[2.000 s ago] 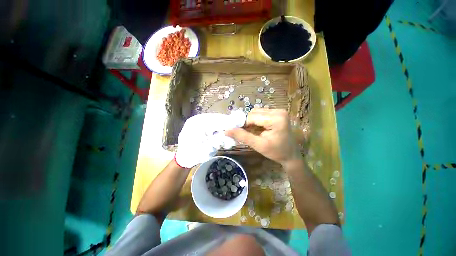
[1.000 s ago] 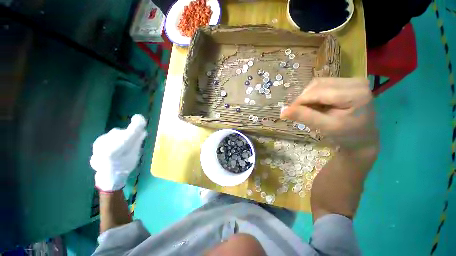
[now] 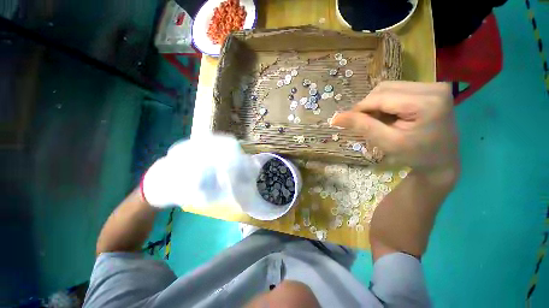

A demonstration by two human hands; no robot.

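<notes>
My bare right hand (image 3: 403, 123) is over the right side of the brown cardboard tray (image 3: 304, 150), thumb and forefinger pinched on a small pale ring (image 3: 333, 118). My gloved left hand (image 3: 198, 171) is blurred, at the left rim of the white bucket (image 3: 253, 210); I cannot tell whether it holds anything. Dark round parts (image 3: 277, 182) lie in the bucket. Pale discs and small dark pieces (image 3: 310, 99) are scattered on the tray's ribbed bottom. A loose pile of pale rings (image 3: 355, 192) lies on the table right of the bucket.
A white dish (image 3: 201, 40) of orange parts (image 3: 227, 21) stands at the upper left of the yellow table (image 3: 204, 120). A round pale tub (image 3: 404, 21) of black parts (image 3: 376, 13) stands at the upper right. A red stool (image 3: 475, 57) is beyond the table's right edge.
Since one second ago my left hand has come from off the table's left side to the bucket. My right hand stays over the tray's right side. Two seconds ago both hands met above the tray.
</notes>
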